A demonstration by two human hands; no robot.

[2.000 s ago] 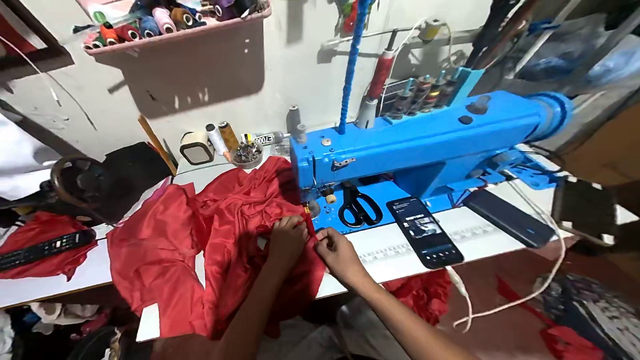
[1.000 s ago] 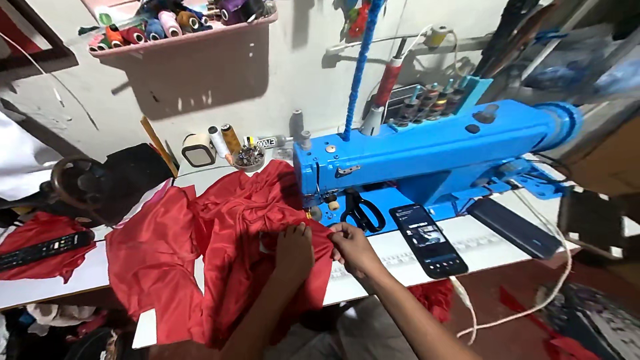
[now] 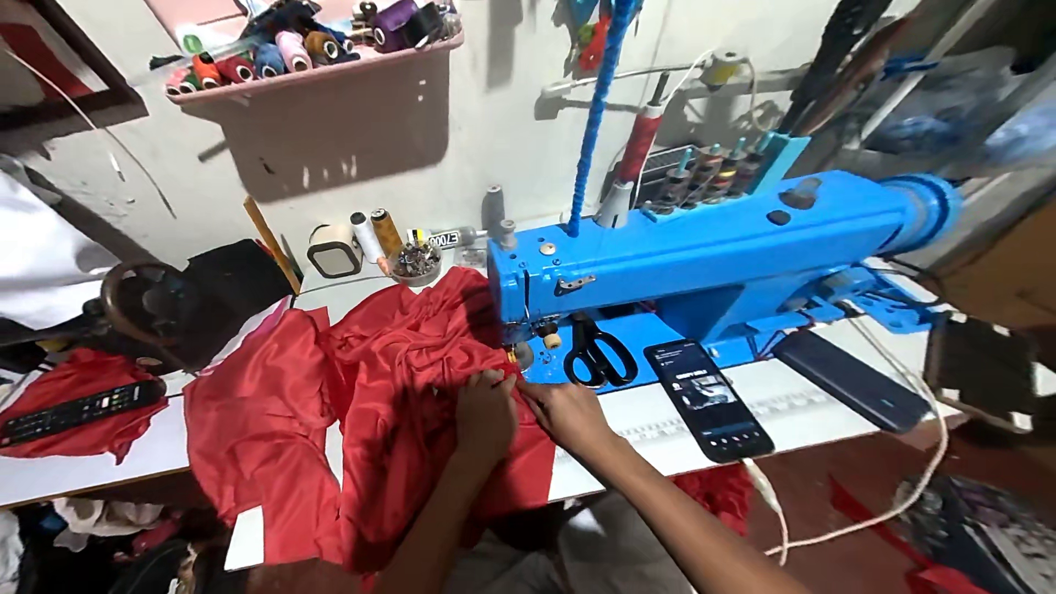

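Note:
Bunched red satiny fabric (image 3: 404, 388) covers the table left of and in front of the blue sewing machine (image 3: 701, 247), its far edge reaching the needle area. My left hand (image 3: 487, 412) grips the fabric just in front of the needle area, fingers curled down on it. Close to its right, my right hand (image 3: 569, 412) pinches the fabric's edge between thumb and fingers. Black-handled scissors (image 3: 600, 355) lie on the machine's blue bed, right of the needle. The needle tip itself is too small to make out.
A lit smartphone (image 3: 709, 400) with a white cable lies right of my hands, beside a dark power bank (image 3: 851, 379). Behind the fabric stand a bowl of small metal pieces (image 3: 415, 262) and thread spools (image 3: 385, 231). A black remote control (image 3: 82, 411) lies far left.
My right hand has moved from lower on the fabric up and in toward my left hand. My left hand, near the needle two seconds ago, is now slightly nearer to me.

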